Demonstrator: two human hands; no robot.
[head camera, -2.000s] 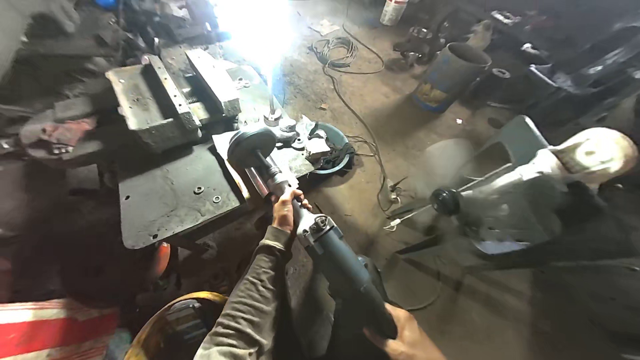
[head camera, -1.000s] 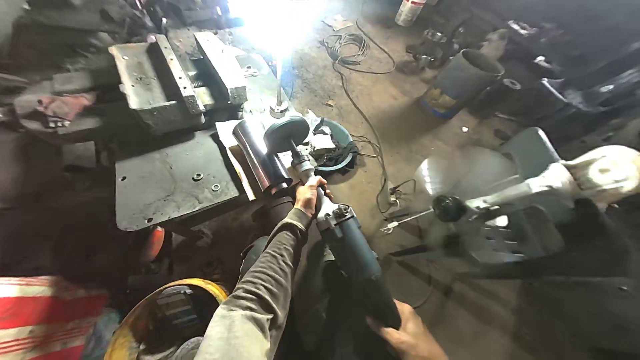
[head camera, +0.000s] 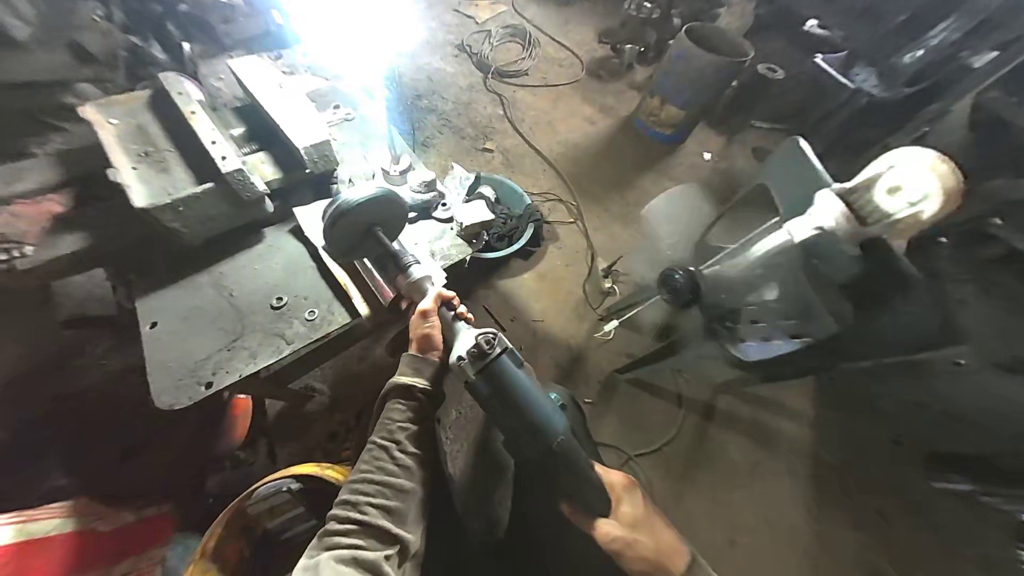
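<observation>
A long straight power grinder (head camera: 528, 416) with a dark blue body runs slantwise across the middle of the head view. My left hand (head camera: 434, 320) is wrapped around its metal neck, and my right hand (head camera: 632, 520) grips the rear end of the body. On its spindle sits a round wheel (head camera: 366, 222), over the near edge of the bench by a metal workpiece, part of which the wheel and tool hide. From this view I cannot tell whether the wheel touches that piece. Two washers (head camera: 278, 302) lie on the steel bench plate (head camera: 216, 336).
A heavy machine vise (head camera: 192, 200) stands at the left. Beyond the bench sits a round basin (head camera: 524, 196) of scraps. Cable (head camera: 552, 160) trails over the floor. A pedestal fan (head camera: 680, 286) is at the right, a metal drum (head camera: 696, 80) behind it, a yellow-rimmed container (head camera: 220, 520) below left.
The grinder's wheel has moved left relative to the bench since one second ago, and now covers part of the shiny cylindrical metal piece seen then. Both hands have kept their hold.
</observation>
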